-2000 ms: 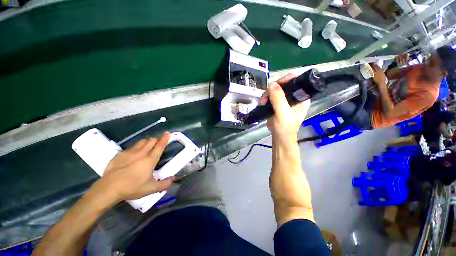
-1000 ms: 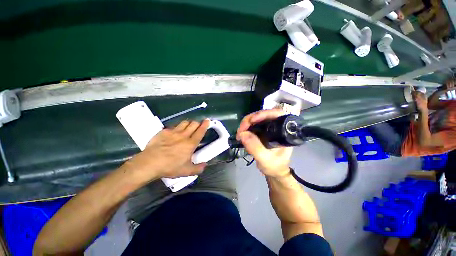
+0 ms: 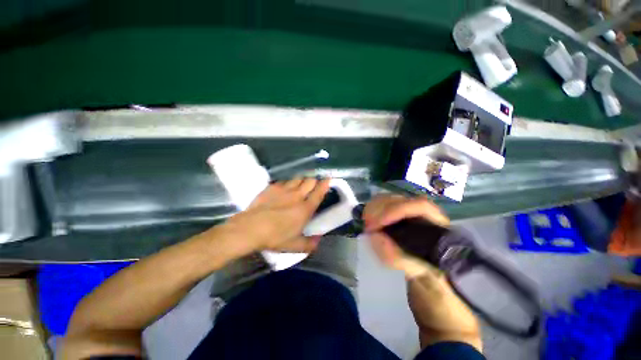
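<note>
A white sprayer gun housing (image 3: 237, 171) lies on the dark work ledge, its loop handle towards the right and a thin pale rod (image 3: 299, 163) sticking out beside it. My left hand (image 3: 281, 211) lies over the housing and holds it down, covering its middle. My right hand (image 3: 404, 223) is closed around the black electric screwdriver (image 3: 420, 240), just right of the loop handle. Its front end points left at the handle's outer edge; whether the bit touches is hidden. The screwdriver and its cable are blurred.
The automatic screw feeder (image 3: 450, 133) stands on the ledge to the right. Several white units lie on the green conveyor (image 3: 246, 63) behind. Another blurred white unit (image 3: 31, 165) is at the far left. Blue stools (image 3: 552, 230) and a person's orange sleeve (image 3: 625, 228) are at right.
My right hand has brought the screwdriver from the feeder down to the handle's right side, and it has tilted. My left hand stays on the housing. The view has swung left.
</note>
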